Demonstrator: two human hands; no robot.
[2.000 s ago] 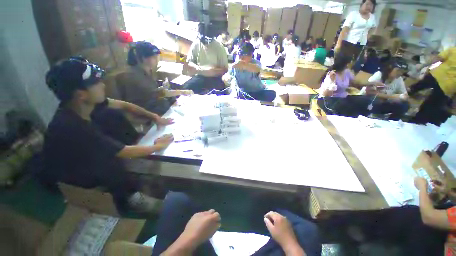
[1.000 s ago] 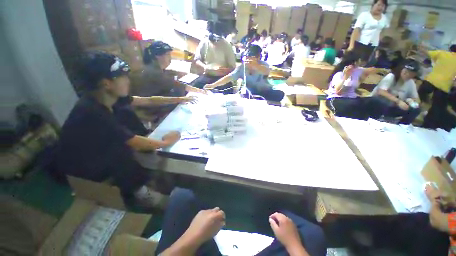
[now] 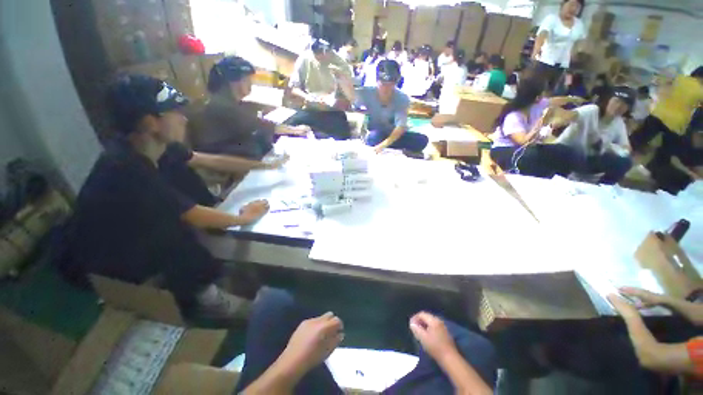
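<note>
My left hand (image 3: 314,339) rests over my left knee, its fingers curled, with nothing seen in it. My right hand (image 3: 432,333) is over my right knee, fingers loosely curled, also with nothing seen in it. The hands are apart. Between my knees lies a white bag or sheet (image 3: 373,369) with a small dark mark. In front of me, a stack of small white cartons (image 3: 339,182) stands on the white table cover sheet (image 3: 432,231). Small dark-marked pieces lie left of the stack.
A brown shipping carton (image 3: 196,379) with printed small boxes inside is at lower left. A seated person (image 3: 139,200) in dark clothes is at left. Another person's arms (image 3: 647,332) work at right beside a brown box (image 3: 664,264). A black object (image 3: 467,171) lies on the far table.
My hands have stayed over my knees. The view has shifted slightly. The person at right has moved their hands onto the table, and the table sheet's right part lies differently. People at the back have changed posture.
</note>
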